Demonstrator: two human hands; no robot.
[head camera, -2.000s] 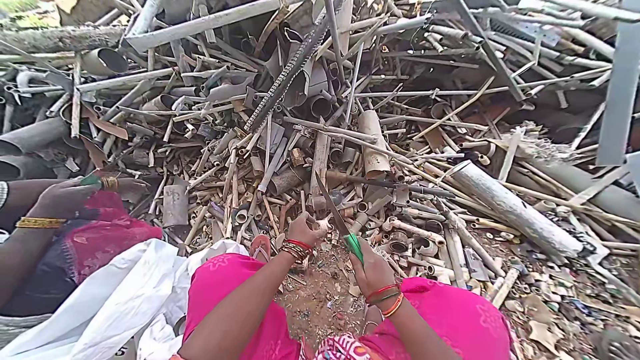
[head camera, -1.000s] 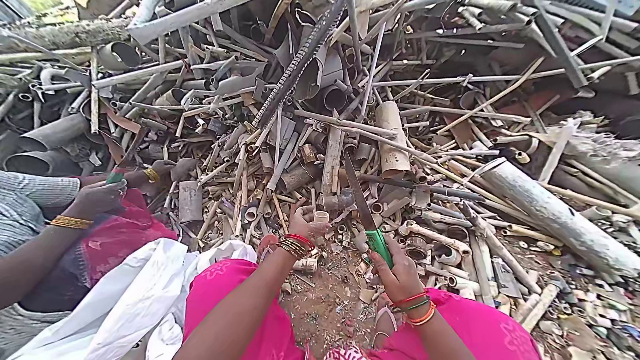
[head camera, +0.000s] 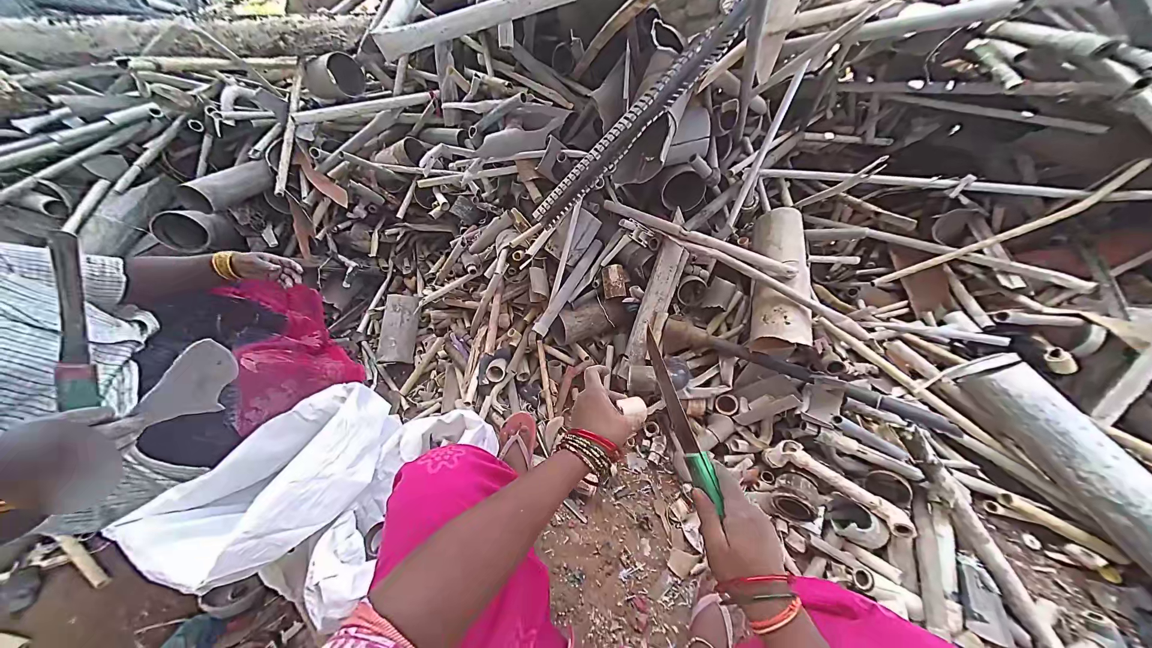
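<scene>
My left hand (head camera: 601, 416) holds a short piece of pale plastic pipe (head camera: 633, 410) in its fingers, above the near edge of the scrap pile. To its right, my right hand (head camera: 738, 531) grips the green handle of a long knife (head camera: 675, 405). The darkened blade points up and slightly left, beside the pipe piece and apart from it. Cut pipes and fittings lie all around, among them a wide beige pipe (head camera: 780, 279) beyond the knife. Bangles circle both my wrists.
A large heap of scrap pipes fills the background, crossed by a ridged black strip (head camera: 630, 126). White sacking (head camera: 270, 486) lies at my left. Beyond it a co-worker's hand (head camera: 270, 268) and a second green-handled knife (head camera: 74, 324) show. A thick grey pipe (head camera: 1053, 441) slants at right.
The co-worker's knife, low near the pile before, is now raised at the far left. My left hand still holds a pipe piece and my right hand the knife.
</scene>
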